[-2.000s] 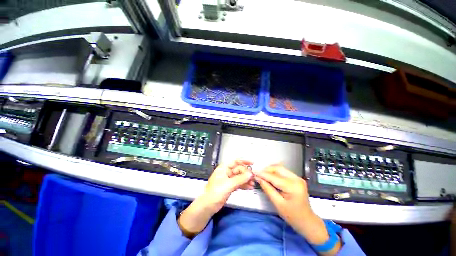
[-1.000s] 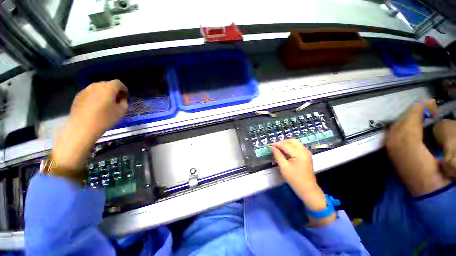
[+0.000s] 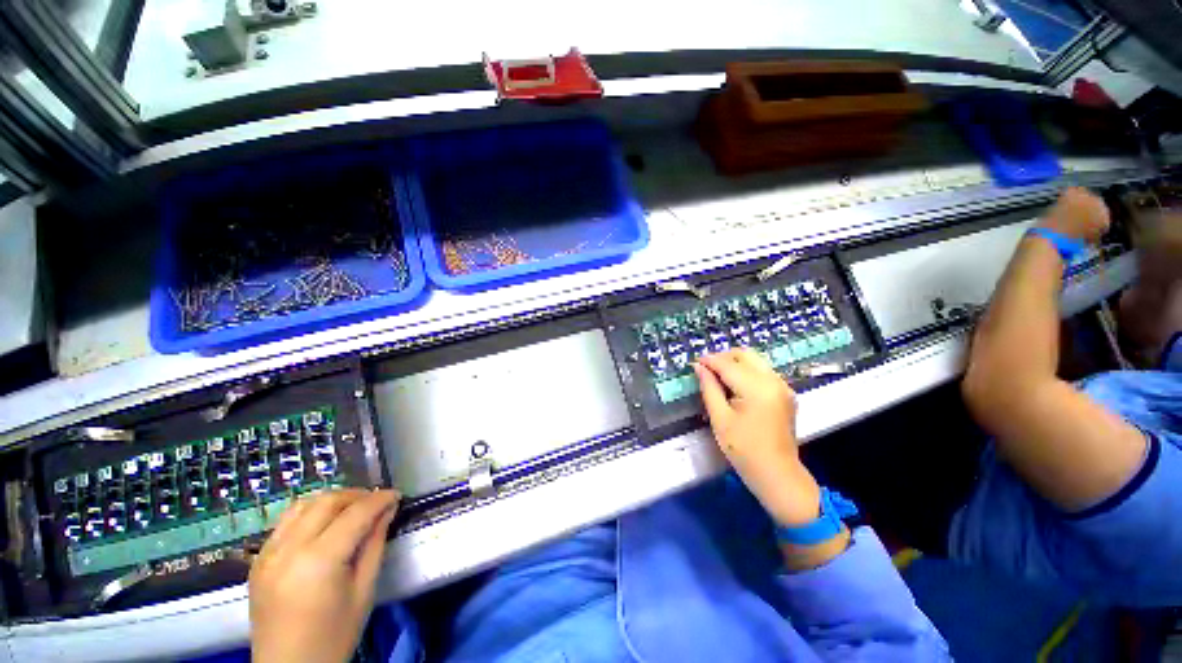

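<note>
A green circuit board panel (image 3: 745, 339) with rows of black and white parts lies in a black pallet right of centre. My right hand (image 3: 752, 421), with a blue wrist strap (image 3: 819, 521), is over its lower left part, fingertips pinched together; whether they hold a component is too small to tell. A second green panel (image 3: 195, 482) lies in a black pallet at left. My left hand (image 3: 324, 570) is at that pallet's lower right corner, thumb and fingers close together; whether it holds a part cannot be told.
Blue left bin (image 3: 288, 246) holds tangled leaded parts; the joined right bin (image 3: 525, 207) holds orange-red ones. A red holder (image 3: 544, 80) and brown-red box (image 3: 817, 117) stand behind. A pale plate (image 3: 499, 404) lies between the pallets. Another person's arm (image 3: 1037, 324) reaches in at right.
My left hand has come down from the left bin to the left pallet. My right hand stays over the right panel. The view has swung right since the first frame, when both hands were together.
</note>
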